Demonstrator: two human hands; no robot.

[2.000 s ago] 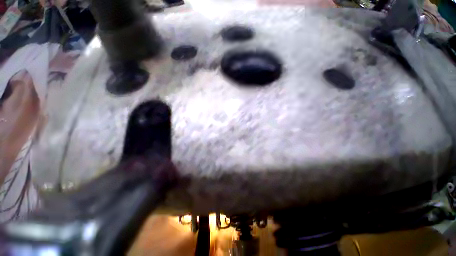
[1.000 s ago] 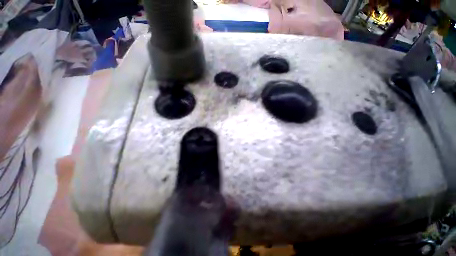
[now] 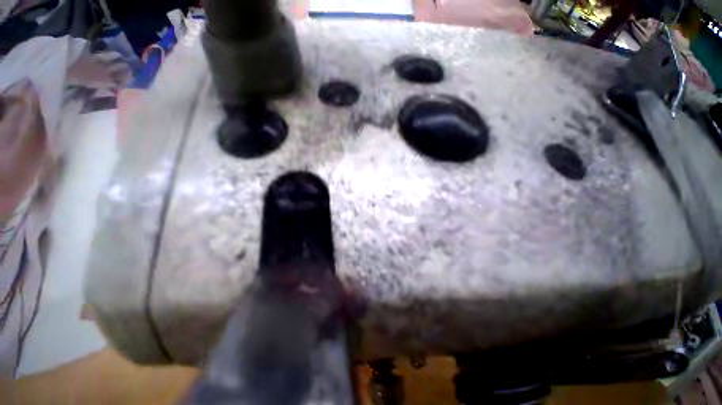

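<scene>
The white, grime-speckled sewing machine head (image 3: 443,229) fills most of the view. Neither of my hands is in the picture. A grey upright knob (image 3: 252,55) stands on its top left. Black round plugs (image 3: 443,128) sit on its top. A blurred metal take-up lever cover (image 3: 277,348) looms at the front, below a dark slot (image 3: 297,221). Small metal parts near the needle area (image 3: 386,380) show at the bottom edge in a yellow-orange glow. The needle tip and the sewing spot are hidden.
Layered pink and white fabric (image 3: 20,150) lies at the left, beside the white table surface (image 3: 75,261). Pink cloth (image 3: 475,14) shows behind the head. A metal bracket (image 3: 649,67) stands at the upper right. Small metal parts (image 3: 697,332) lie at the lower right.
Since one second ago the view has shifted so the head sits slightly higher and further left. More of its underside shows. Two seconds ago the head looked closer and the glow below brighter.
</scene>
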